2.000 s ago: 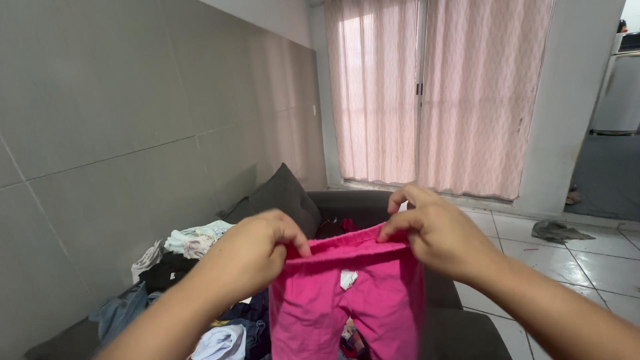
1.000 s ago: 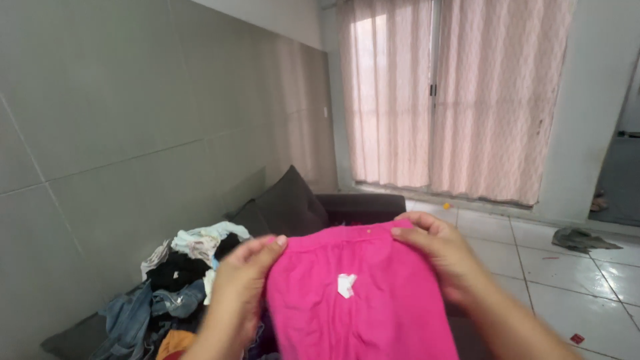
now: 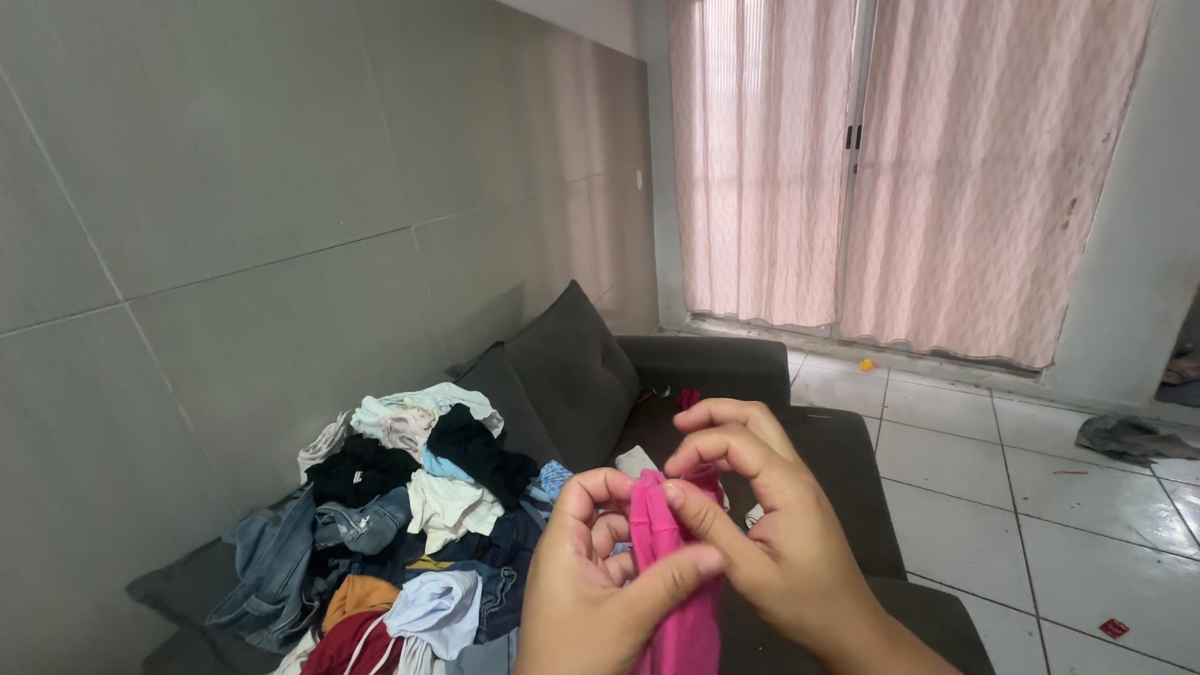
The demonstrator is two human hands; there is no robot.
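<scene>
A bright pink garment, gathered into a narrow fold, hangs between my two hands at the lower middle. My left hand pinches its top edge between thumb and fingers. On the other side, my right hand grips the same edge with thumb and index finger, its other fingers loosely curled. The lower end of the garment runs out of the frame. To the left of my hands lies a heap of mixed clothes, with denim, black, white, orange and dark red pieces.
The heap rests on a dark grey sofa against a tiled wall. A dark cushion leans behind it. Pink curtains hang at the back. On the white tiled floor lie a grey cloth, a small red item and a small orange item.
The pink garment was spread wide between my hands, showing a white patch on its front. My hands have come together, and it is now folded narrow. More of the clothes heap shows.
</scene>
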